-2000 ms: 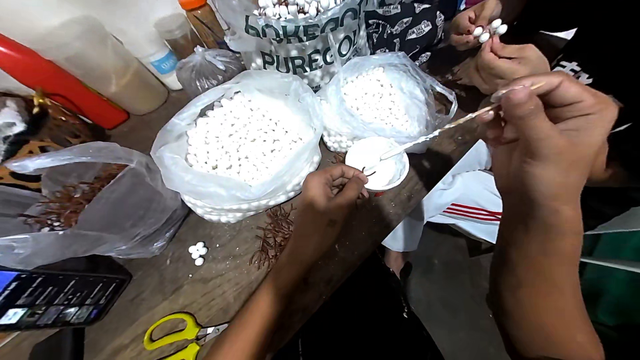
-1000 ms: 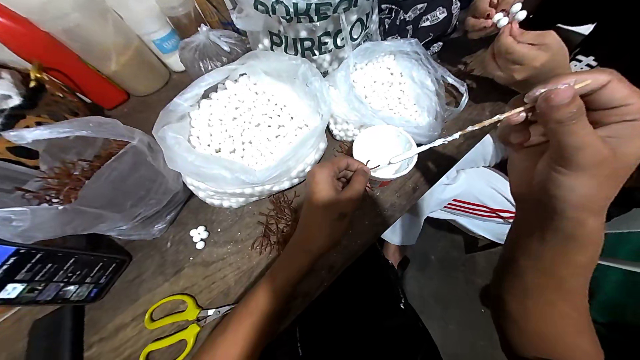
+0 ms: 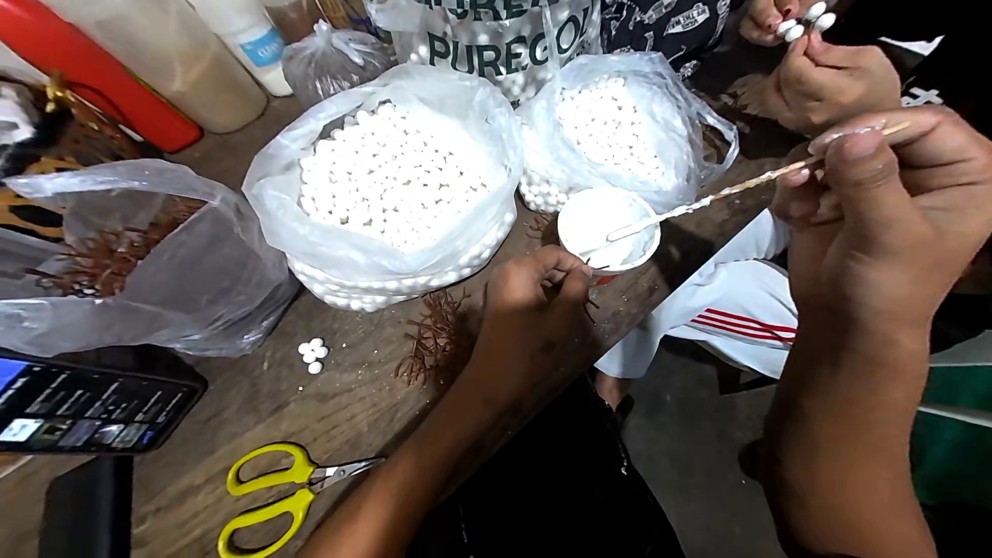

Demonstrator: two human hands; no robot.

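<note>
My left hand [image 3: 539,291] pinches a thin reddish-brown wire stem [image 3: 593,267] at the near rim of a white tub [image 3: 570,229]. White paste lies in the tub. From the right, my right hand [image 3: 876,178] grips a thin wooden stick [image 3: 763,178], whose paste-coated end reaches over the tub. Behind my left hand stands an open plastic bag of small white pellets [image 3: 387,178], with a smaller such bag [image 3: 612,132] beside it. A pile of reddish-brown stems [image 3: 434,341] lies left of my left wrist, and several loose white pellets [image 3: 314,353] rest farther left.
Yellow-handled scissors [image 3: 271,496] lie near my left forearm. A phone [image 3: 93,403] and a plastic bag of brown stems [image 3: 147,271] are at the left. Bottles [image 3: 244,46] stand behind. At the upper right, another person's hands [image 3: 837,77] hold white pellets.
The stick's coated end has shifted back over the tub, away from the tips of my left fingers. Both hands keep their holds.
</note>
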